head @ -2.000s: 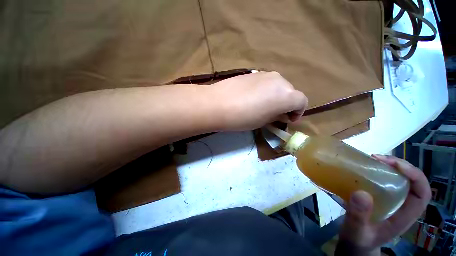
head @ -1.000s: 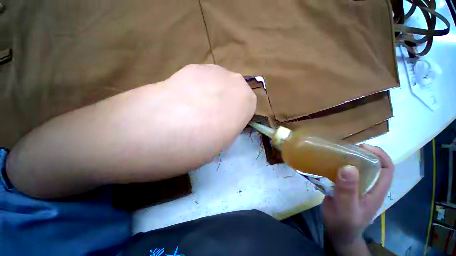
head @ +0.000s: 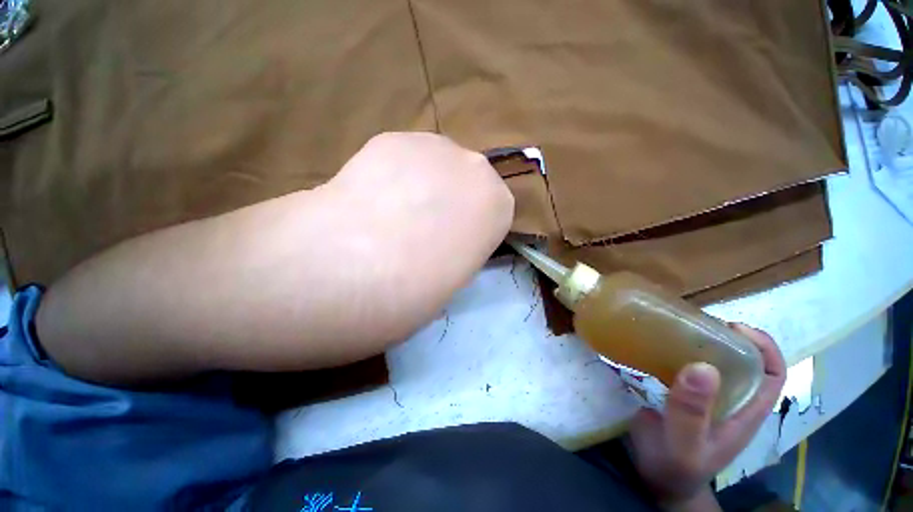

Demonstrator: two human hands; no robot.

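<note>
A large brown bag panel (head: 651, 100) lies flat, with a centre seam and a notch in its near edge. A small white piece (head: 534, 156) shows at the notch's right corner. My left hand (head: 440, 200) is bent down over the notch; its fingers are hidden behind the back of the hand. My right hand (head: 691, 420) holds a clear glue bottle (head: 661, 330) of amber liquid, tilted with its pale nozzle (head: 541, 262) pointing up and left. The nozzle tip is at the brown layers beside my left hand; whether it touches them is hard to tell.
More brown layers (head: 761, 235) lie under the panel at the right. The white table (head: 471, 350) shows below the notch, with loose dark threads. Brown straps (head: 876, 60) and a clear crinkled bundle (head: 894, 135) are at the far right. A flat tab (head: 25, 118) lies at the left.
My left hand has drawn back left and bent down, uncovering the notch's right corner. The bottle and my right hand have moved left. In the last second the panel has shifted slightly right in view.
</note>
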